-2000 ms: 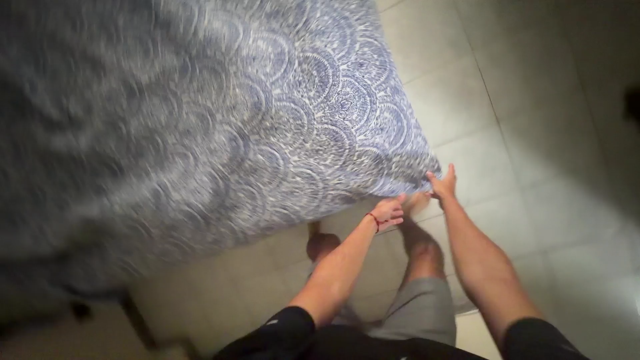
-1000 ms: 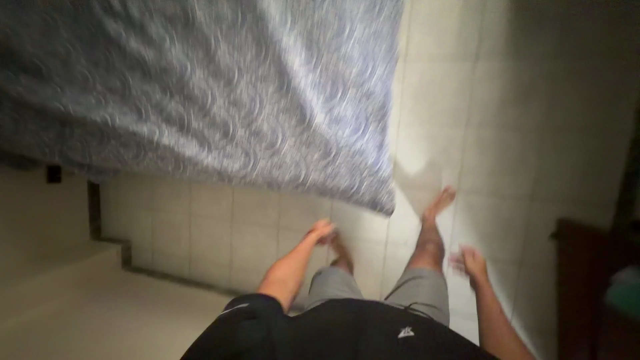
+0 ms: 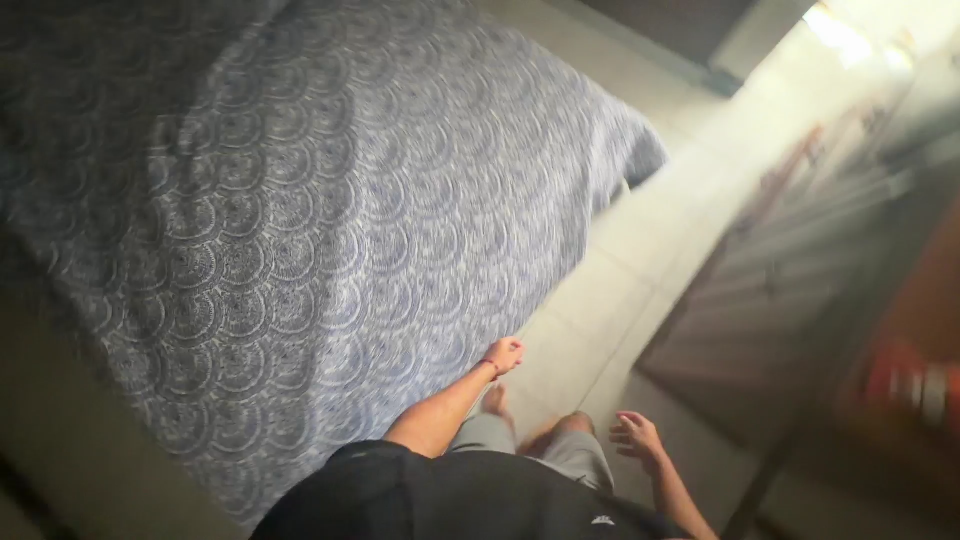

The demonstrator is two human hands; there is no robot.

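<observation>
A blue-grey bedspread with a scalloped fan pattern (image 3: 390,217) covers the bed and fills the left and middle of the view. My left hand (image 3: 505,355), with a thin red bracelet at the wrist, is beside the bedspread's near right edge, fingers loosely curled; I see nothing held, and whether it touches the cloth is unclear. To the right, above the floor next to my knee, my right hand (image 3: 634,435) hangs with its fingers apart and nothing in it. The bedspread's far corner (image 3: 645,154) droops over the bed's end.
Pale floor tiles (image 3: 600,300) run along the bed's right side. A blurred piece of furniture (image 3: 750,300) lines the right, with a blurred red object (image 3: 900,382) at the far right. A bright patch of light falls at the upper right.
Two seconds ago both hands were at the bedspread's corner; now they are apart and away from it. The view has turned strongly, showing the bed's side and furniture on the right.
</observation>
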